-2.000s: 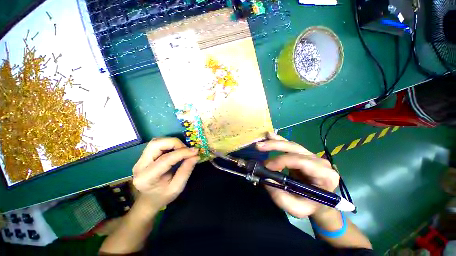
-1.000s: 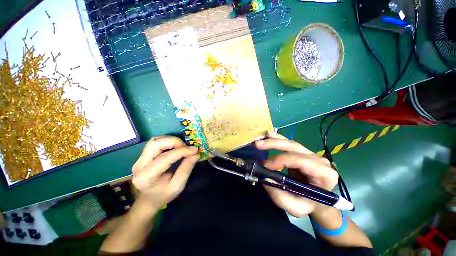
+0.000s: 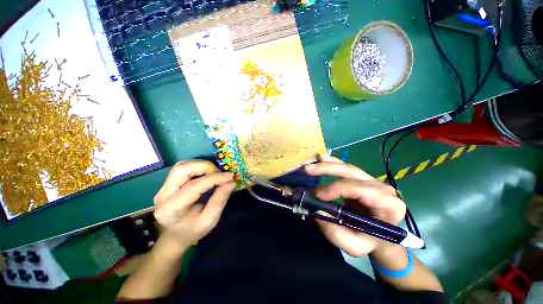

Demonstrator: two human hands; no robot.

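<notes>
My right hand [image 3: 360, 205] holds the black soldering iron [image 3: 357, 222], its white end to the right and its metal tip and thin curved tube pointing left. The tip is at the near end of a row of small green circuit boards [image 3: 229, 153] along the wooden board's near left edge. My left hand [image 3: 193, 199] has thumb and index finger pinched at that near end, on something too small to make out. A small pile of gold pins [image 3: 260, 87] lies on the wooden work board [image 3: 292, 130].
A white tray [image 3: 134, 127] heaped with gold pins is at left. A black grid mat [image 3: 149, 35] lies beyond. A yellow-green tub [image 3: 345, 68] with silvery bits stands right of the board. A dark soldering station [image 3: 464, 15], cables and fan [image 3: 530, 29] are at far right.
The view has shifted slightly, so the tray, board and tub sit a little higher in the picture. Both hands and the iron keep nearly the same pose.
</notes>
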